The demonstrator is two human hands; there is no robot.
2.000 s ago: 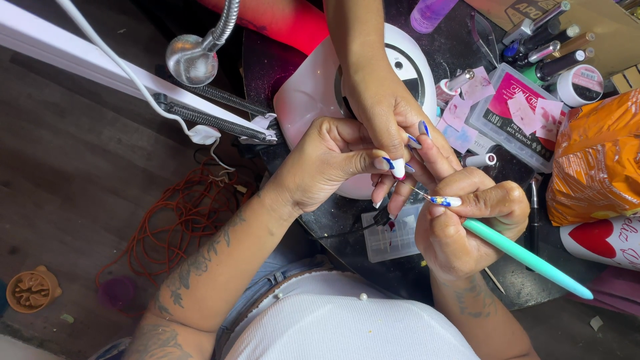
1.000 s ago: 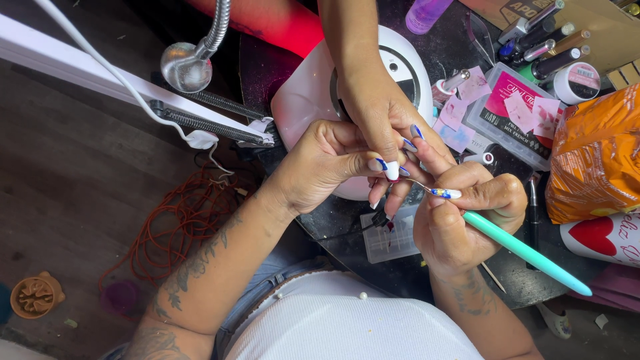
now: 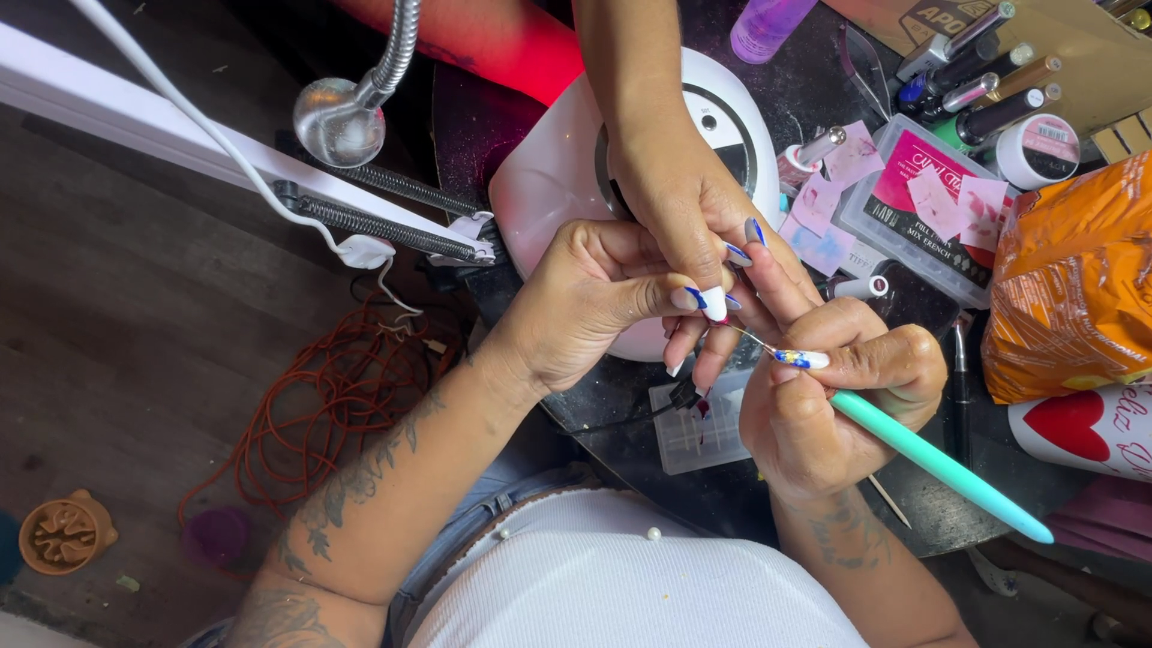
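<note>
My left hand (image 3: 594, 306) grips a finger of another person's hand (image 3: 693, 189), which reaches in from the top over a white nail lamp (image 3: 549, 180). That finger bears a white nail (image 3: 714, 303) with dark red at its tip. In my right hand (image 3: 828, 396) is a thin nail art brush with a turquoise handle (image 3: 936, 461), its fine tip at the red edge of the white nail. Blue and white long nails show on my fingers. Below the hands lies a clear plastic palette (image 3: 702, 450) with dark red smears, partly covered by the fingers.
A lamp arm (image 3: 225, 148) and a metal gooseneck (image 3: 396, 45) stand left. At right are an orange bag (image 3: 1071, 279), a cup with a red heart (image 3: 1066, 423), a nail tip box (image 3: 927, 207) and several polish bottles (image 3: 999, 117). An orange cord (image 3: 306, 414) lies coiled on the floor.
The brush tip has moved slightly up and left, closer to the white nail's tip, between the earliest frame and now. My left hand keeps its hold on the finger.
</note>
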